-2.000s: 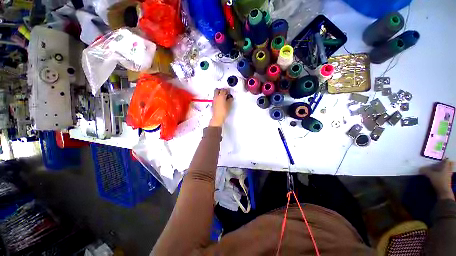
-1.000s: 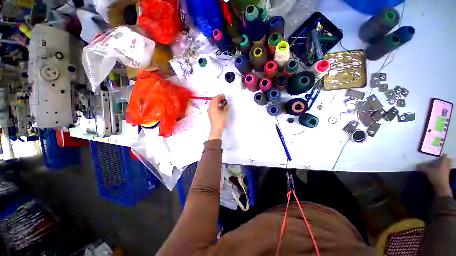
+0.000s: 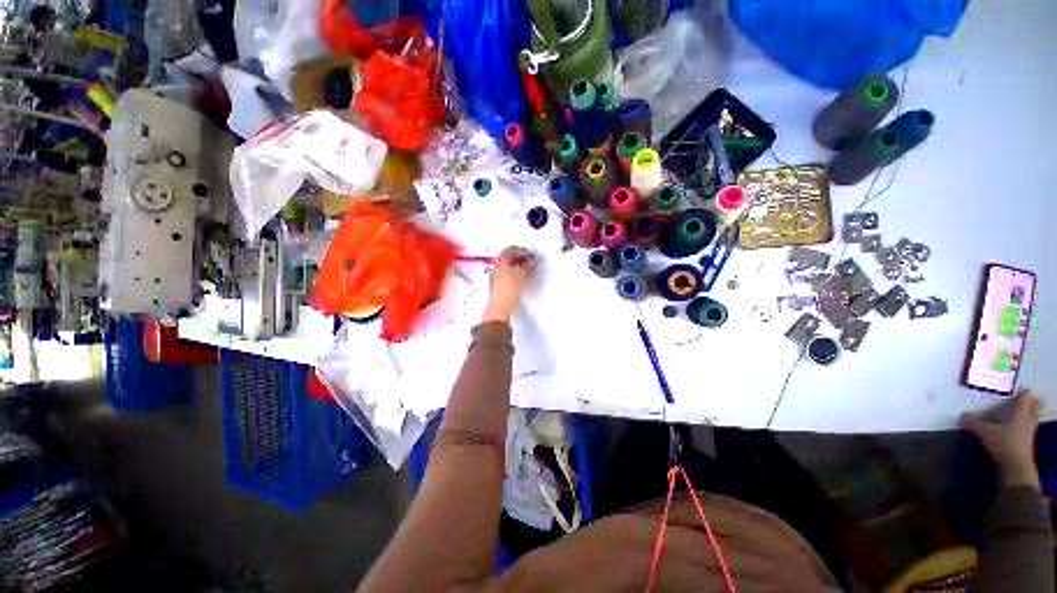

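My left hand (image 3: 510, 280) is over the table left of the thread cones (image 3: 622, 204), its fingers closed around a small dark thing, too small to name. A thin red strip (image 3: 473, 258) runs from the orange-red plastic bag (image 3: 380, 269) to this hand. My right hand (image 3: 1006, 431) is at the table's front edge, just below the phone (image 3: 1000, 329), holding nothing visible. The phone lies flat with a lit pink screen and green blocks. A blue pen (image 3: 655, 361) lies near the front edge.
Small metal parts (image 3: 852, 290) lie right of the cones, below a gold-coloured tray (image 3: 785, 209). A black tray (image 3: 709, 141) and two large dark cones (image 3: 855, 112) are behind. A sewing machine (image 3: 154, 203) stands left; a blue crate (image 3: 278, 429) is on the floor.
My left hand first drew back toward the front edge, then moved slightly back toward the cones, with the dark thing. The view has shifted. My right hand stays by the phone.
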